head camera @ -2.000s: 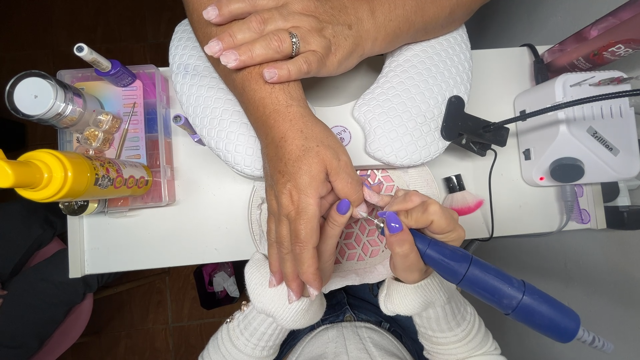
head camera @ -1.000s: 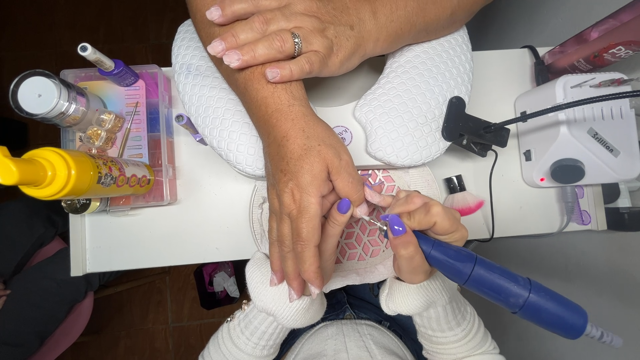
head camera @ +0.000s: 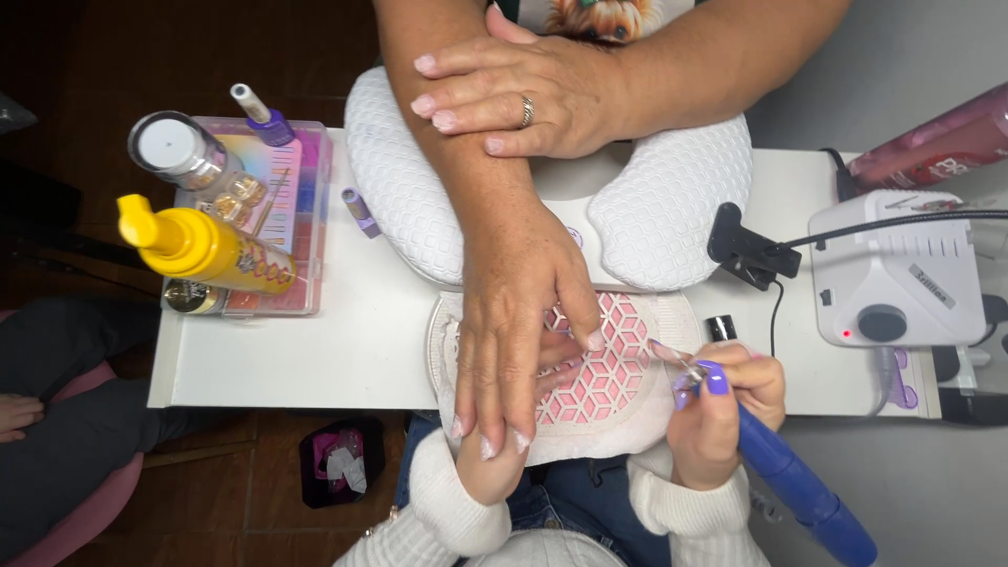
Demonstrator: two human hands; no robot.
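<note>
My right hand [head camera: 720,409] grips a blue electric nail drill [head camera: 795,480] near its metal tip, which is now to the right of the other person's thumb and apart from it. My left hand [head camera: 492,468] lies under the other person's hand [head camera: 512,315], mostly hidden by it, with blurred fingers showing between that thumb and fingers. Both hands are over a dust collector with a pink filter and a patterned grille [head camera: 602,378], ringed by white cloth. The person's other hand [head camera: 535,98], wearing a ring, rests across their forearm on a white textured armrest [head camera: 669,213].
On the left stand a plastic case [head camera: 315,228], a yellow pump bottle [head camera: 213,252] and a clear jar [head camera: 177,150]. A small purple bottle [head camera: 361,213] lies by the armrest. On the right are a black clip [head camera: 748,244], the white drill unit [head camera: 890,276] and a pink bottle [head camera: 937,142].
My right hand has moved right with the nail drill, away from the other person's thumb. The fingers of my left hand no longer hold up that thumb.
</note>
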